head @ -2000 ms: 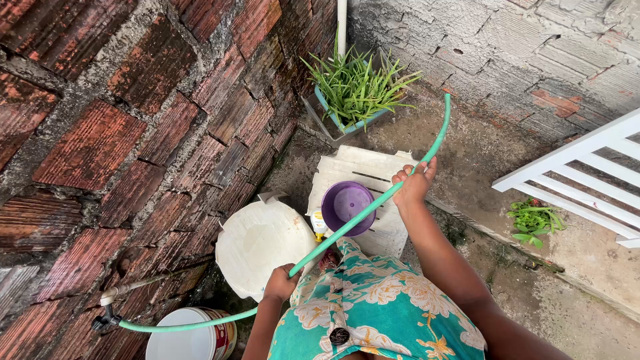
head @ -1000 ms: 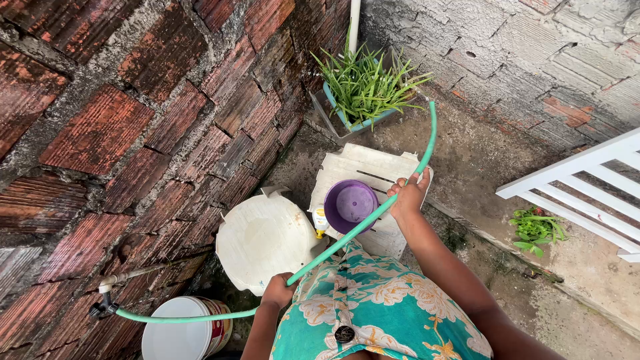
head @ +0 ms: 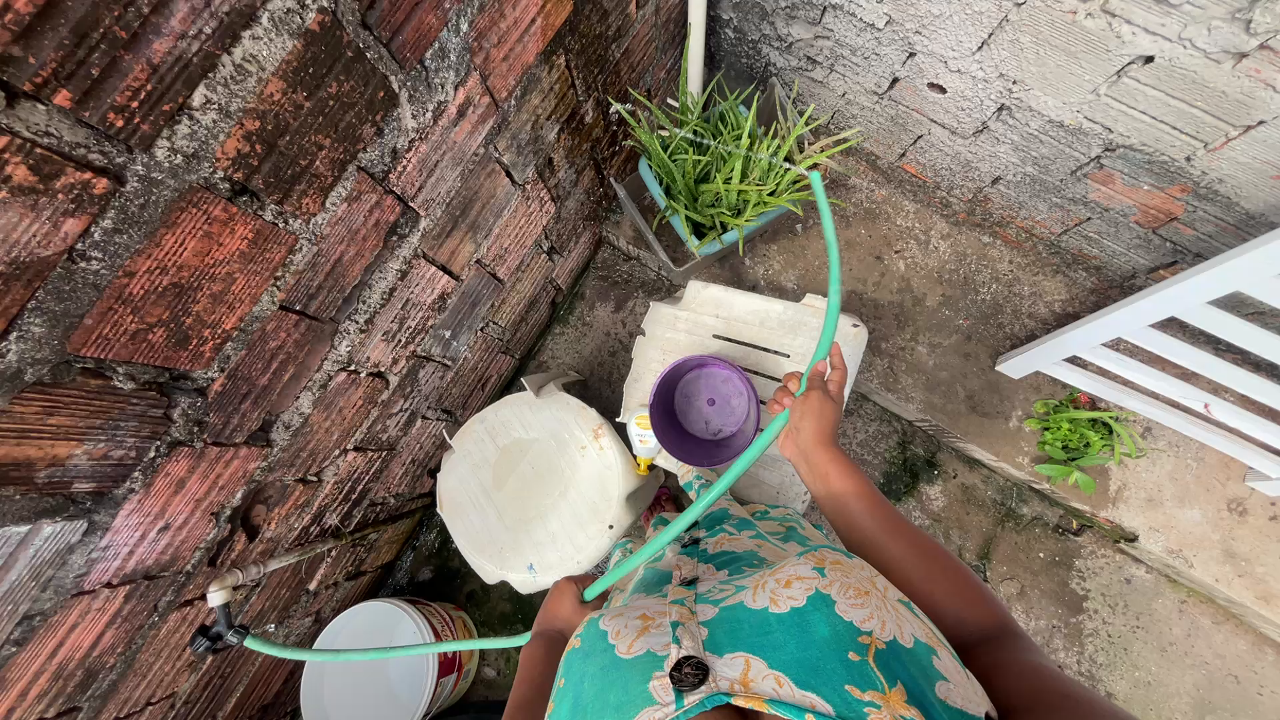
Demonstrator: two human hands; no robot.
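A green garden hose runs from a black tap on the brick wall across my body. Nearer the tap, my left hand is closed around it. My right hand grips it farther along, beside a purple plastic pot. The hose's free end curves up to the right edge of the leafy green plants in a light blue planter. A thin stream of water runs leftward from that end over the leaves.
The pot stands on a white slotted plastic stool. Left of it are a yellow-capped bottle and a round white plastic stool. A white bucket sits below the hose. At right are a white slatted wooden piece and a small plant.
The hose's free end has moved toward the planter, and water now shows coming from it. Both hands have kept hold of the hose.
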